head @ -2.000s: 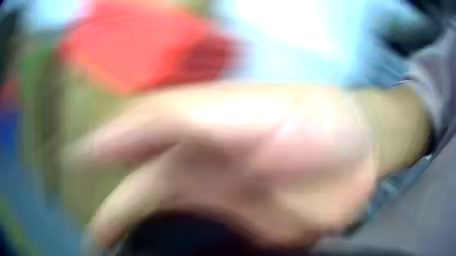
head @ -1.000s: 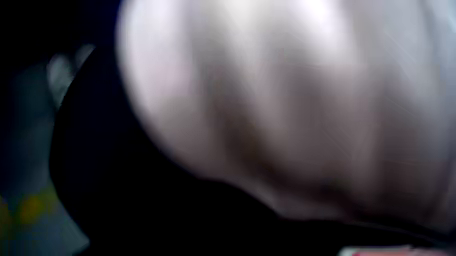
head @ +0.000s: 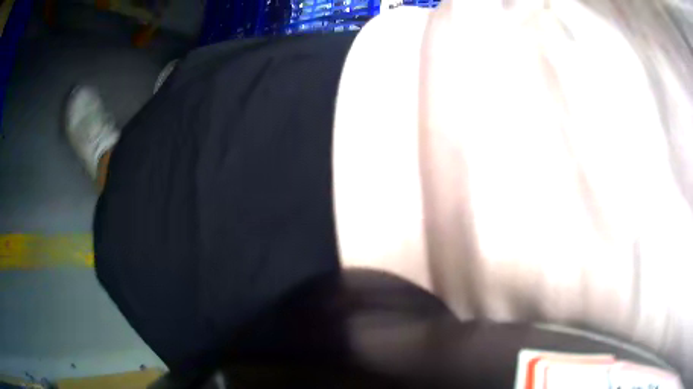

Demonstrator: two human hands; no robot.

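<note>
Neither my left hand nor my right hand can be made out in the head view. No held or worked-on object shows. Nearest in front of me is pale, overexposed cloth (head: pixel 517 167), which looks like my own upper clothing, filling the right half. Dark cloth (head: pixel 228 182) of my lower clothing covers the middle. A blurred dark shape (head: pixel 395 334) lies across the bottom centre; what it is cannot be told. A red-and-white card or label (head: pixel 570 371) is cut off by the lower right edge.
A light shoe (head: pixel 90 125) stands on the grey floor (head: pixel 45 182) at the left. A yellow floor line (head: pixel 45 251) runs below it. Blue slatted crates (head: pixel 327 11) show at the top centre, cut off by the edge. Another blue edge stands at the far upper left.
Two seconds ago a blurred hand filled the view; it is gone now. Since one second ago the picture has brightened, and the shoe, blue crates and more of the card have become visible.
</note>
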